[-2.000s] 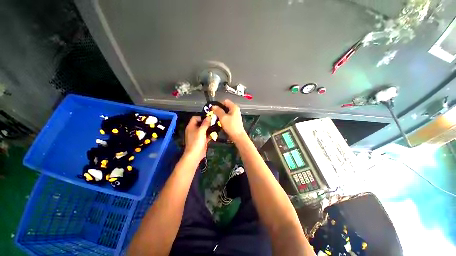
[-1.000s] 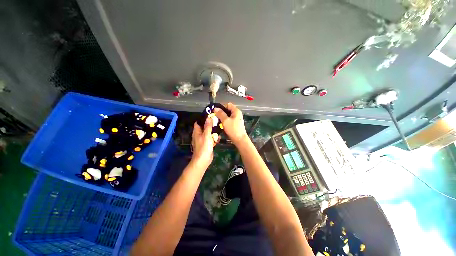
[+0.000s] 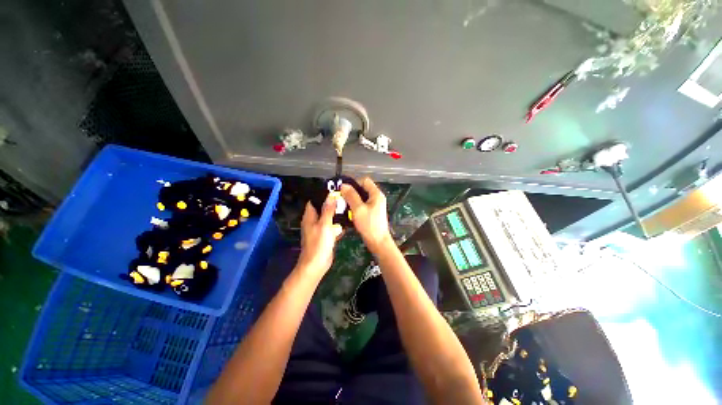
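A black and white plush penguin [image 3: 339, 203] is held between both my hands just below the filling nozzle [image 3: 339, 164]. Its eyes face up and its head end is at the nozzle's tip; whether the tip is inside it is hidden. My left hand [image 3: 318, 231] grips its left side, with the thumb on the belly. My right hand [image 3: 370, 213] grips its right side, with the thumb on the front. More of the dark nozzle pipe shows above the penguin.
A blue tray [image 3: 67, 255] with several limp penguins sits at left on a blue mesh basket [image 3: 103, 340]. A digital scale [image 3: 475, 253] is at right, with a dark container [image 3: 590, 340] of penguins below it. Red-tipped clamps [image 3: 381, 145] flank the nozzle on the grey panel [image 3: 261, 71].
Both hands and the penguin have moved slightly down, away from the panel, and more of the nozzle pipe shows. The penguin looks rounder than at first.
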